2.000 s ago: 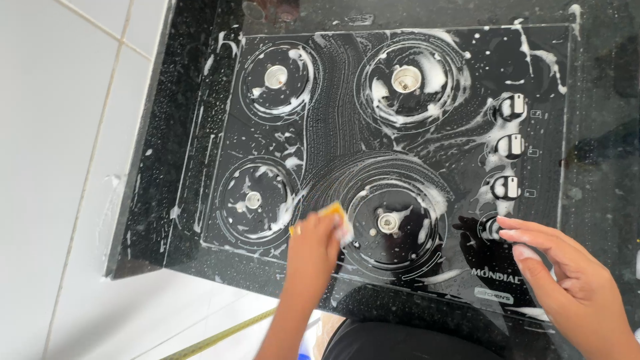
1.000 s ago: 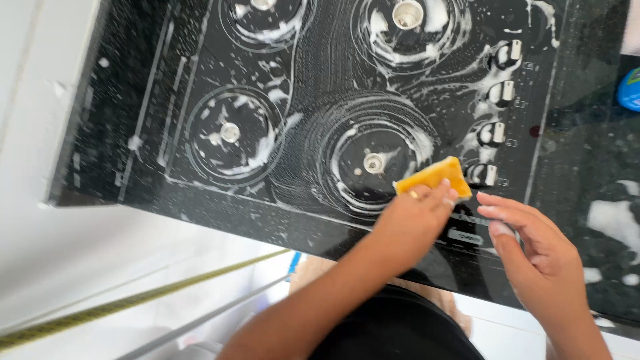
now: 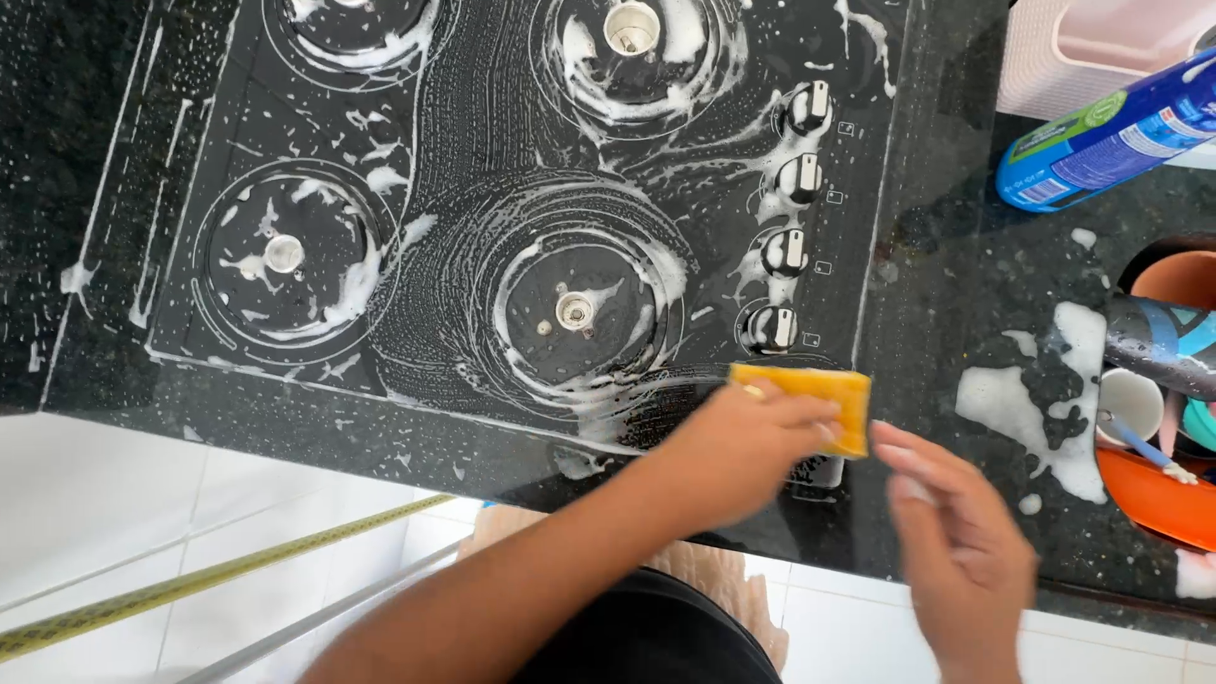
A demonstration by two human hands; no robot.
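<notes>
My left hand [image 3: 750, 451] presses a yellow sponge [image 3: 822, 404] flat on the near right corner of a black glass cooktop [image 3: 456, 123], just below the lowest control knob [image 3: 771, 329]. To the right of the sponge, my right hand [image 3: 955, 541] is raised near the cooktop's edge, its fingers apart and nothing visible in it. White foam and curved wipe streaks cover the cooktop around the burner bases. The near right burner base [image 3: 575, 312] has a foamy ring. More foam clings around the several knobs.
On the right of the dark granite counter [image 3: 950, 285] lies a blue bottle [image 3: 1111, 133] beside a pink ribbed container [image 3: 1031, 57]. A sink area at the far right holds cups [image 3: 1130, 407] and an orange dish [image 3: 1159, 499]. Foam patches [image 3: 997, 399] lie near it.
My left hand has moved the sponge rightward, from between the two near burners to the near right corner below the knobs. The view has shifted right, showing the bottle and dishes.
</notes>
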